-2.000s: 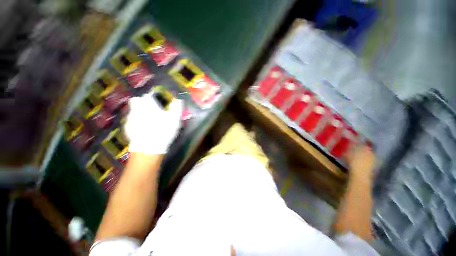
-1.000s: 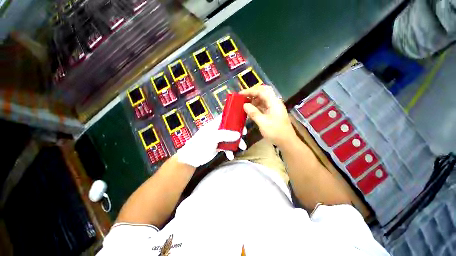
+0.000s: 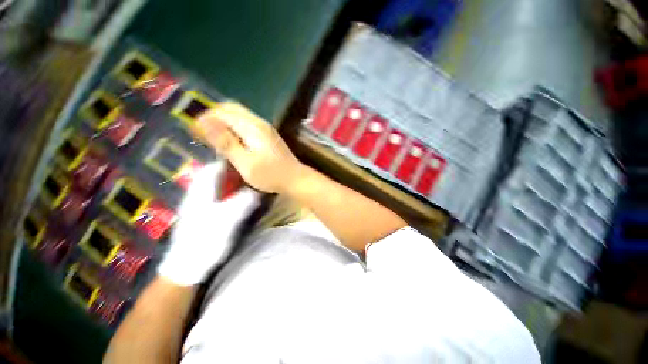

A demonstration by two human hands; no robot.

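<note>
My left hand (image 3: 206, 231), in a white glove, is over the near side of the clear phone tray, shut on a red piece (image 3: 231, 179) that shows between my hands; blur hides whether it is a cover alone or a covered phone. My bare right hand (image 3: 252, 146) is just beyond it, fingers bent over the tray's upper right corner, beside a keypad phone (image 3: 193, 106) with a yellow frame. Its fingertips are blurred. More phones (image 3: 128, 199) lie screen up in the tray. One pocket (image 3: 168, 158) shows a pale centre inside a yellow outline.
A grey cover tray (image 3: 426, 92) at right holds a row of several red back covers (image 3: 369, 135), with a brown cardboard edge (image 3: 355, 174) below. Another grey tray (image 3: 547, 206) lies farther right. The green bench top (image 3: 234, 43) runs beyond the phone tray. A blue object (image 3: 416, 25) is behind.
The view has turned and blurred. My right hand has moved from the red piece towards the tray's upper right phone. My left hand still holds the red piece, now lower and partly hidden.
</note>
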